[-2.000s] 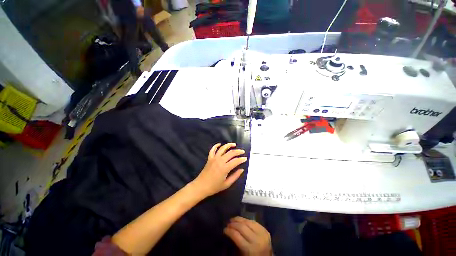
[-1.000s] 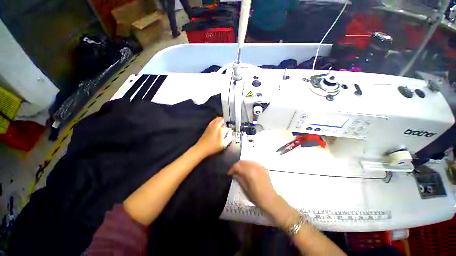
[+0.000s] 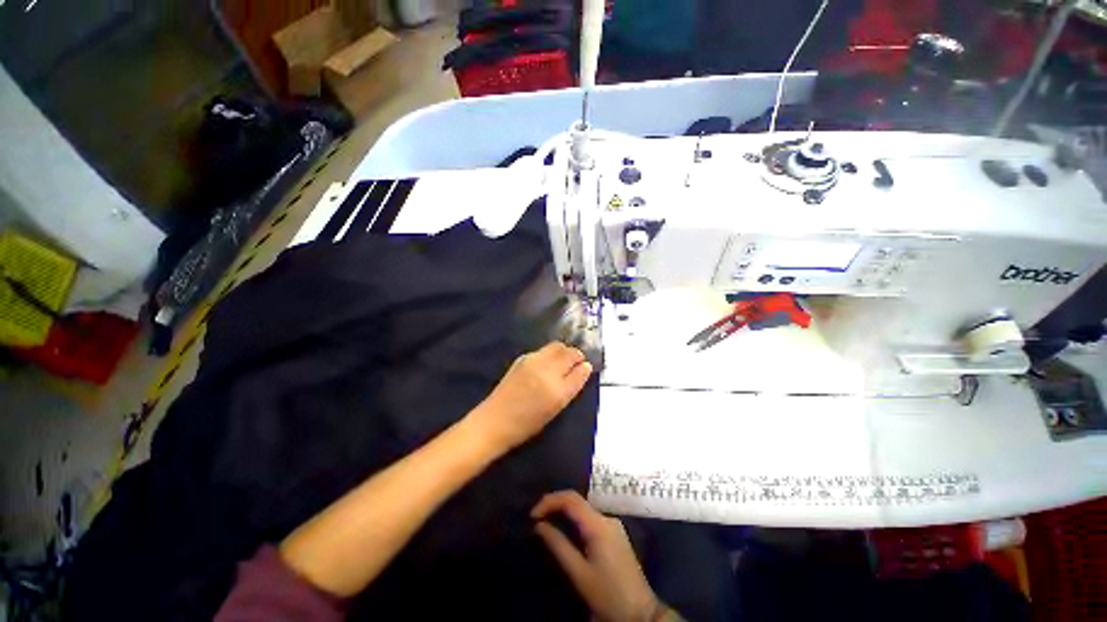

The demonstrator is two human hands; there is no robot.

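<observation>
The black garment (image 3: 328,352) covers the left side of the white machine table (image 3: 753,437) and hangs over its front edge. Its right edge runs up to the needle area of the white sewing machine (image 3: 935,261). My left hand (image 3: 534,391) lies on the garment just in front of the presser foot (image 3: 588,314), fingers together at the edge; the fingertips seem to pinch the cloth. My right hand (image 3: 597,553) is lower, at the garment's edge by the table front, thumb and forefinger apart; a hold on cloth does not show. Red-handled snips (image 3: 755,318) lie under the machine arm.
A pale blue-white tub (image 3: 473,122) stands behind the table. A red crate with dark pieces (image 3: 516,73) is beyond it. Striped bands (image 3: 368,209) lie at the table's left end. Red crates (image 3: 929,550) are below the front edge. A cardboard box (image 3: 330,55) stands on the floor.
Since a second ago, my left hand has moved back from the needle towards me. My right hand has moved down off the table top to the front edge, its fingers parted.
</observation>
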